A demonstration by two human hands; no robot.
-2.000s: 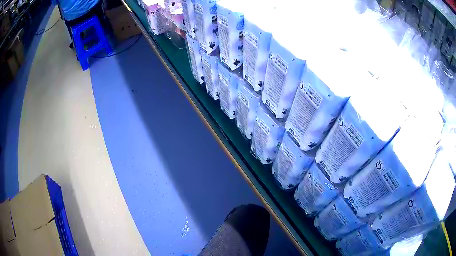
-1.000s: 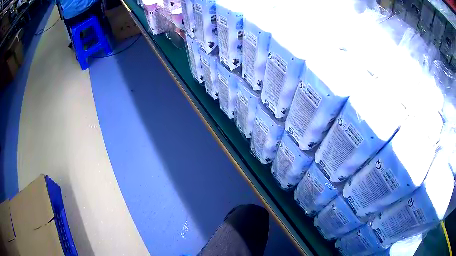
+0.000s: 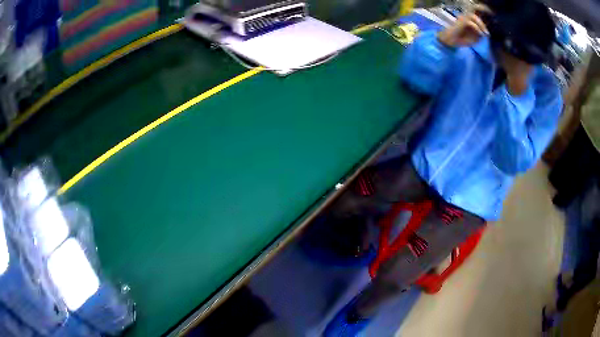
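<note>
No hand of mine is in the picture. Retail packs [image 3: 72,273] in clear, shiny film stand at the lower left corner, cut off by the frame's edge. Their tops glare white and their sides look pale blue. They stand on the green bench mat [image 3: 224,158], which runs from the lower left to the upper right. A yellow tape line [image 3: 158,122] crosses the mat. The picture is somewhat blurred.
A person in a blue smock [image 3: 460,125] sits on a red stool [image 3: 434,280] at the bench's right, both hands raised by the head. A grey-white device [image 3: 273,20] and white board [image 3: 296,46] are at the back. Striped boxes [image 3: 108,26] show at upper left.
The view has swung from the long pack rows and floor aisle to the green mat and a seated person. The packs now show only at the lower left.
</note>
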